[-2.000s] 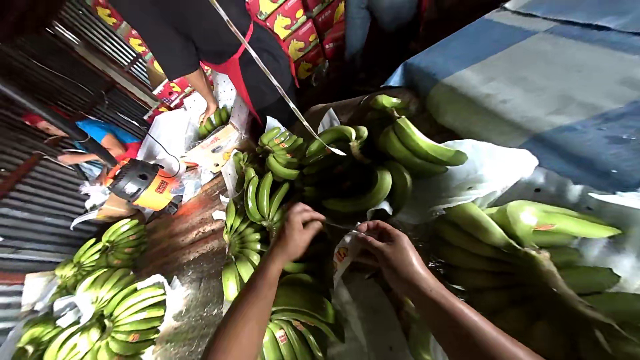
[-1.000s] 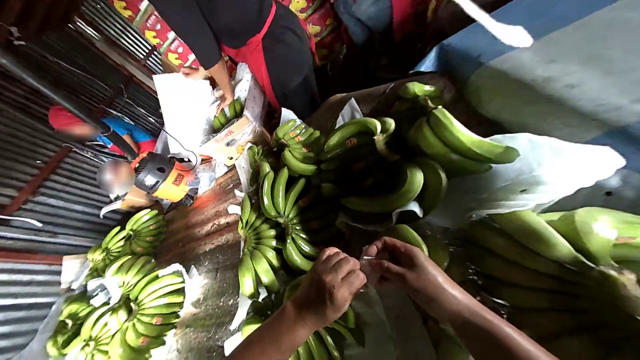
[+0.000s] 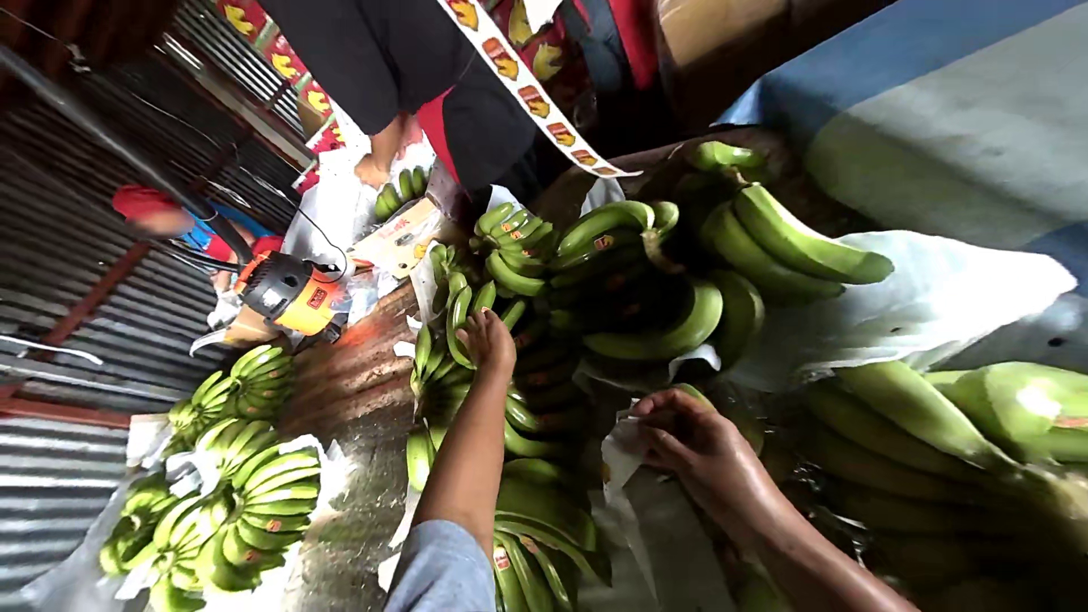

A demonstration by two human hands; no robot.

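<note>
My left hand (image 3: 488, 342) reaches forward over a hand of green bananas (image 3: 459, 316), its fingers at the fruit; whether it holds a sticker is too small to tell. My right hand (image 3: 684, 433) is closer to me, its fingertips pinched on a strip of white backing paper (image 3: 622, 450) that hangs down. Between and ahead of my hands lie several green banana clusters, some bearing small red stickers. A larger green cluster (image 3: 663, 327) lies just beyond my right hand, and another cluster (image 3: 926, 425) is at the right.
Clear plastic sheeting (image 3: 901, 297) lies at the right. A strip of stickers (image 3: 531, 93) hangs ahead. Beyond stand a person in dark clothes with a red apron (image 3: 438, 136) and an open carton (image 3: 404, 238). An orange-black vacuum motor (image 3: 293, 293) and more banana clusters (image 3: 255, 501) are at left.
My hands, together at the paper strip before, are now apart. My left hand has moved forward to the bananas; my right hand remains at the strip.
</note>
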